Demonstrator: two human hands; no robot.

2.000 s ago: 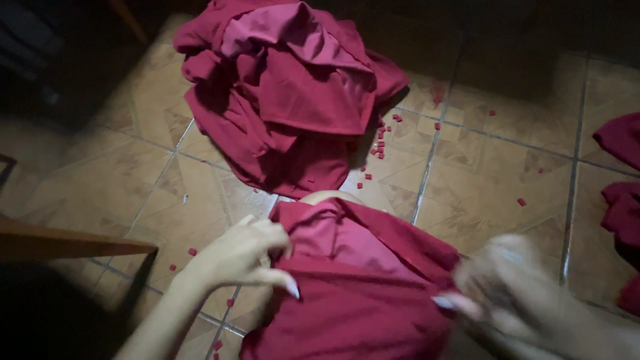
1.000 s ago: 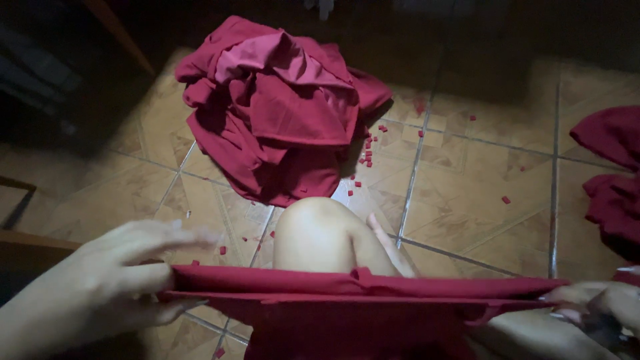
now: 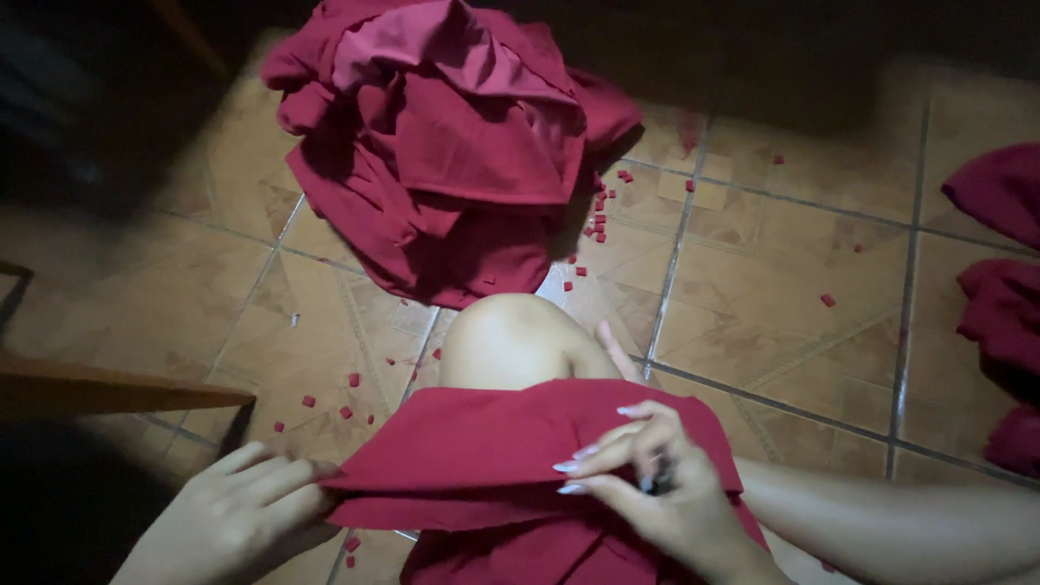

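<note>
A dark red cloth garment (image 3: 504, 439) lies across my lap, below my bent knee. At its left end my left hand (image 3: 252, 504) pinches a folded edge between thumb and fingers. My right hand (image 3: 650, 471) is over the cloth's right part, thumb and fingertips close together at the upper edge of a fold; whether they grip the fabric is unclear. A small dark metal tool (image 3: 660, 475), perhaps thread snips, is tucked in the right palm, mostly hidden by the fingers.
Beyond my knee a heap of red cloth (image 3: 487, 146) lies on the tiled floor (image 3: 780, 325). Small red scraps (image 3: 600, 219) are scattered beside it. More red cloth (image 3: 1003, 301) lies at the right edge. A wooden furniture leg (image 3: 122, 386) juts in at left.
The cloth was stretched wide between both hands a second ago. My right hand has come inward over it, and the left hand has closed on its left end.
</note>
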